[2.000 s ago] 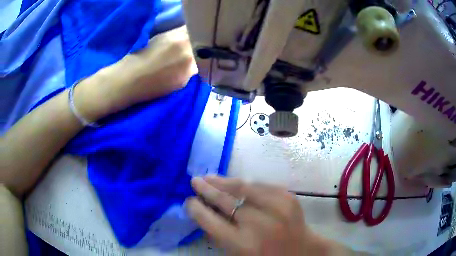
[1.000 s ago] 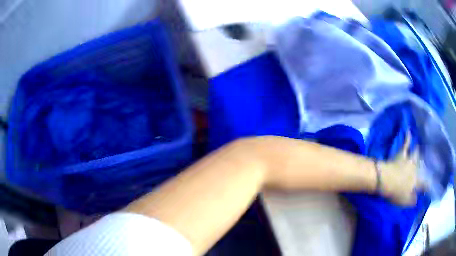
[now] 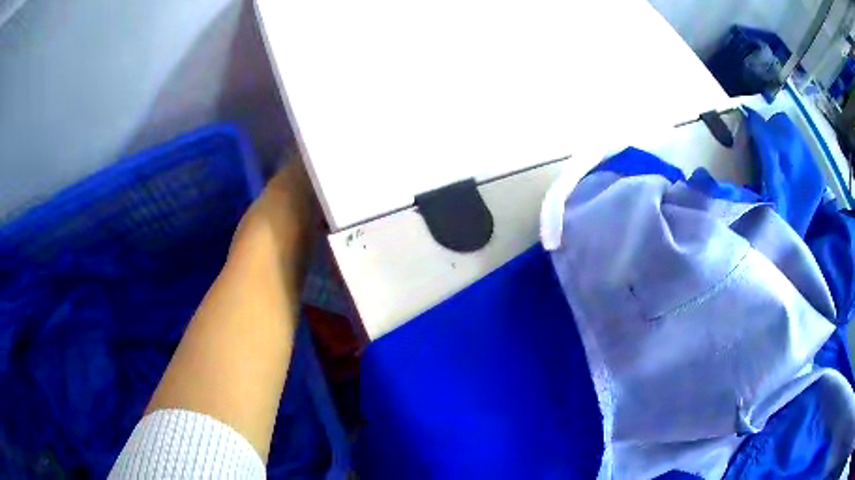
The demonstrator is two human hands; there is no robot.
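The garment lies over the table at the right, with royal-blue cloth (image 3: 487,375) hanging over the front edge and pale lavender lining (image 3: 656,291) uppermost. A white edge piece (image 3: 554,214) shows at its upper left corner. My left arm reaches forward between the basket and the table. My left hand (image 3: 292,192) is blurred and dark at the table's left edge, its fingers hidden, so I cannot tell what it holds. My right hand is out of the picture.
A blue mesh basket (image 3: 239,155) holding blue pieces is at the left, below the table. The white table top (image 3: 469,84) has dark hinge-like tabs (image 3: 459,217) along a seam. Another dark-blue basket (image 3: 750,56) is at the far upper right.
The view has swung left from the sewing machine to the table's side and basket. My left hand has moved off the garment to the table's left edge. My right hand has left the picture.
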